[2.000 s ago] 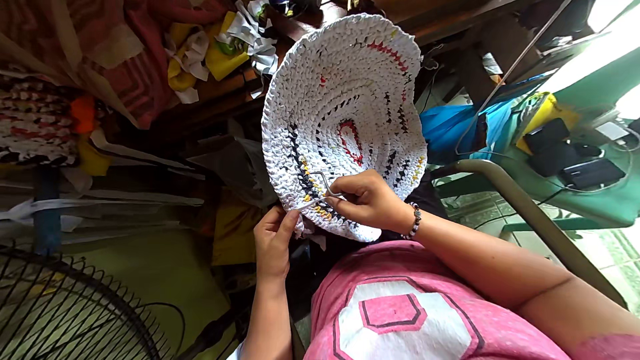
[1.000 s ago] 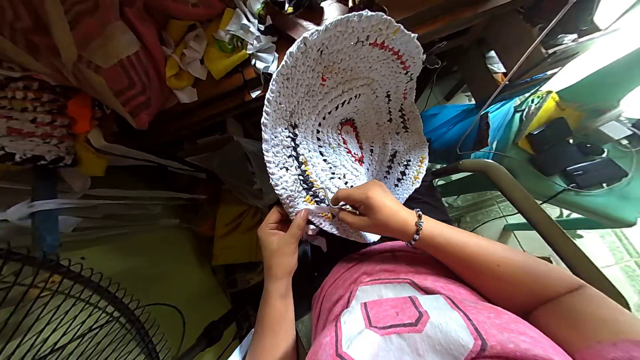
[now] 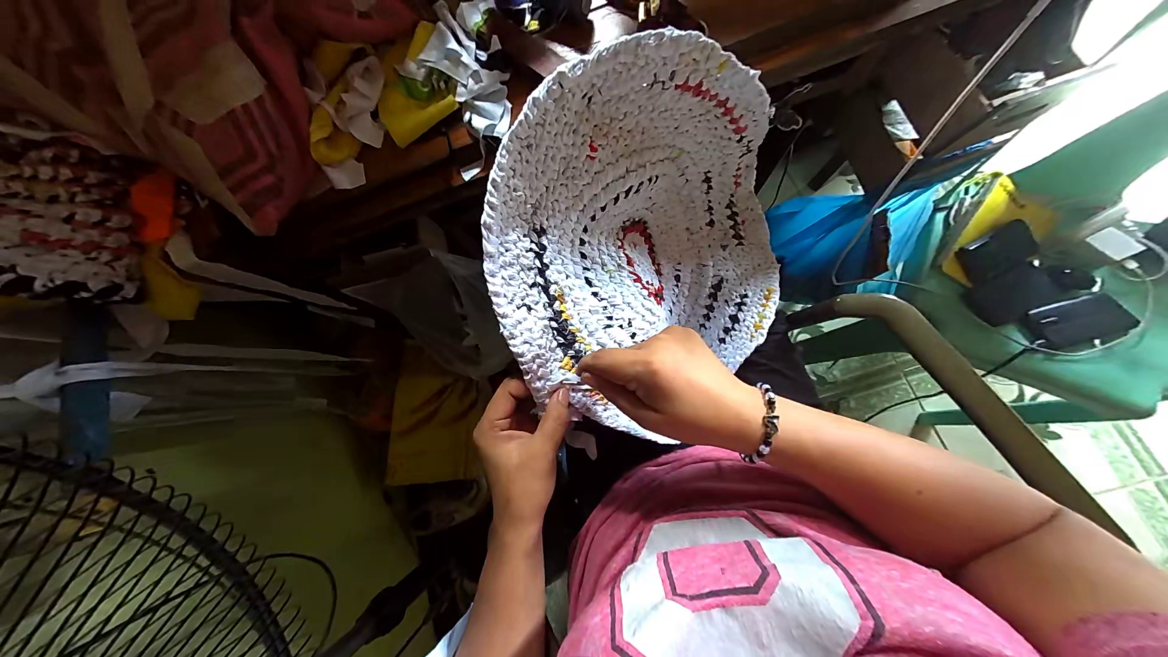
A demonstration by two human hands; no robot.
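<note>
A large oval crocheted mat point(image 3: 630, 201), mostly white with black, red and yellow stitches, hangs tilted in front of me. My left hand point(image 3: 525, 429) pinches its lower left edge between thumb and fingers. Just to the right, my right hand point(image 3: 671, 383) is closed at the lower edge of the mat, its fingertips against the stitches near a yellow patch. Whatever the right hand grips is mostly hidden by the fingers. A short white strip point(image 3: 581, 443) dangles below the edge, beside the left thumb.
A fan with a wire guard point(image 3: 137, 557) stands at the lower left. At the right are a metal armrest point(image 3: 949, 374) and a green chair point(image 3: 1077, 365) bearing black devices point(image 3: 1081, 319) and cables. Yellow and white scraps point(image 3: 415, 87) lie on a wooden surface at upper left.
Two seconds ago a bent metal hook showed above my right fingers; it is not visible now. The right hand has shifted slightly at the edge, while the left keeps its pinch.
</note>
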